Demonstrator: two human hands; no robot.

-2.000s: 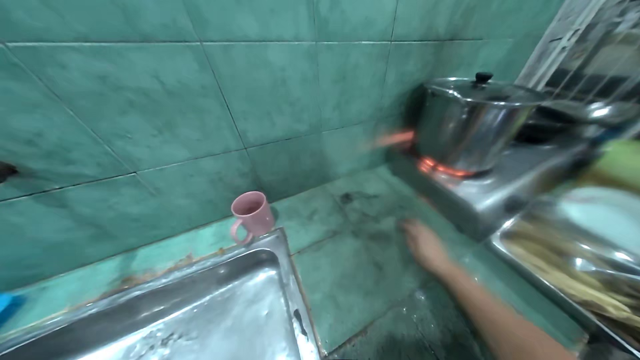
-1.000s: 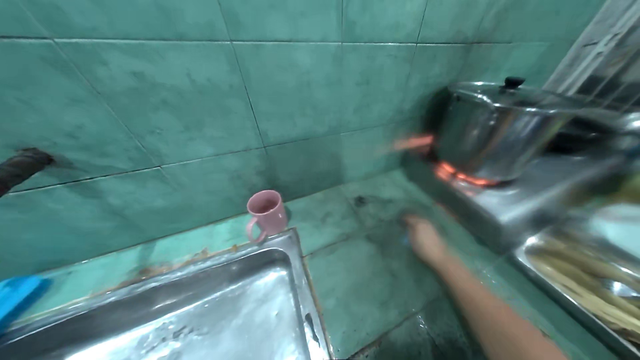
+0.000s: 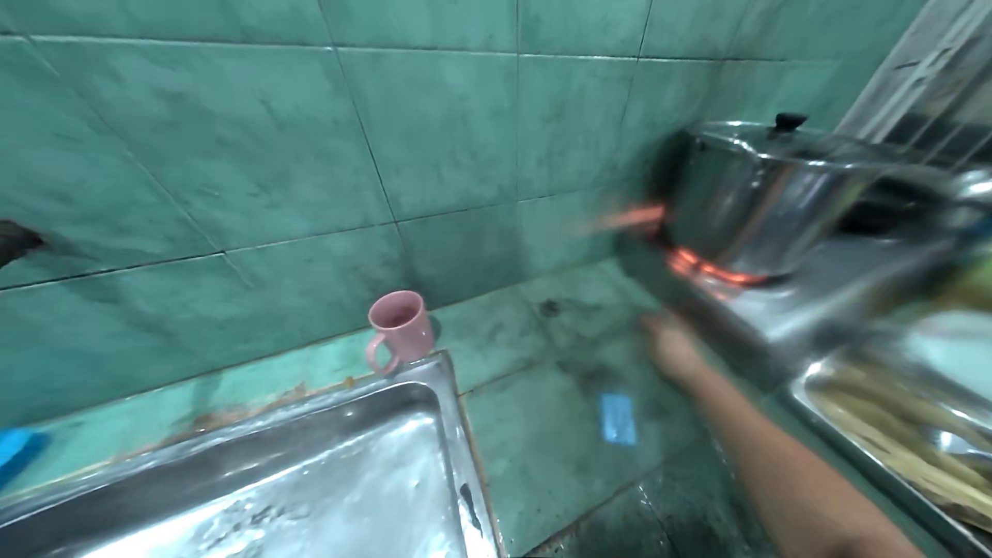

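Note:
My right hand (image 3: pixel 673 345) is low over the green tiled counter (image 3: pixel 535 434), beside the stove. It is blurred, so its fingers and anything under them cannot be made out. To its lower left, a small blue packet or piece (image 3: pixel 618 419) lies flat on the tiles, apart from the hand. A pink mug (image 3: pixel 401 329) stands upright at the back corner of the steel sink, its handle toward the left. My left hand is out of view.
A lidded steel pot (image 3: pixel 763 205) sits over a glowing orange burner on the stove (image 3: pixel 814 298). Right of the hand is a metal tray (image 3: pixel 810 395) of long yellowish pieces. The steel sink (image 3: pixel 457 465) fills the lower left; a blue object (image 3: pixel 17 453) is at its far left.
The blue piece now shows on the counter to the left of my right hand; one second ago only a faint bluish spot showed at the fingers. Mug and pot have stayed put.

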